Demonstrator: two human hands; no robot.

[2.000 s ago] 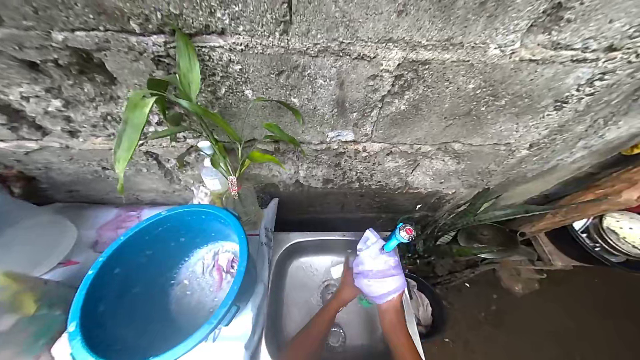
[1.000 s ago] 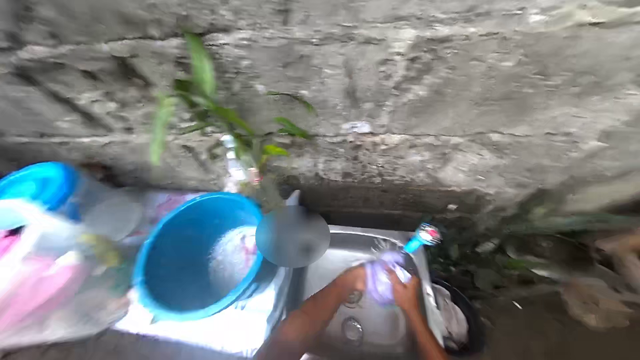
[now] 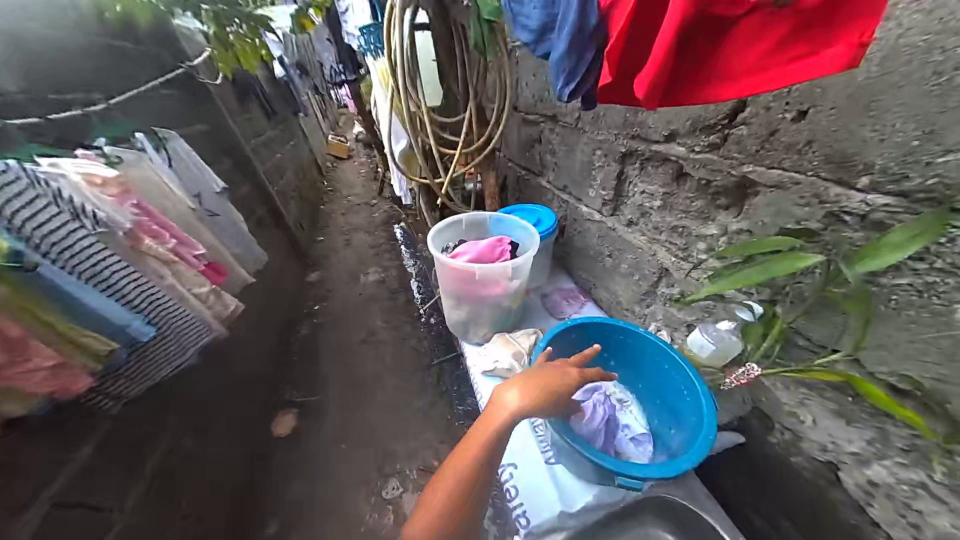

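Note:
My left hand [image 3: 551,384] is over the near left rim of a blue plastic basin [image 3: 679,367], its fingers spread and nothing held in them. Just below the fingers, a wet lavender cloth [image 3: 600,420] lies in the basin with whitish cloth beside it. My right hand is out of view. Part of a steel sink [image 3: 652,517] shows at the bottom edge, near the basin.
A translucent bucket [image 3: 480,289] of clothes stands behind the basin, beside a blue-lidded container [image 3: 534,219]. A plastic bottle [image 3: 714,343] and plant are by the block wall. Clothes [image 3: 142,247] hang left; a coiled hose [image 3: 450,112] hangs ahead.
The view has swung left. The lavender cloth, earlier in both hands over the sink, now lies in the blue basin. My left hand has moved from the sink to the basin and is off the cloth.

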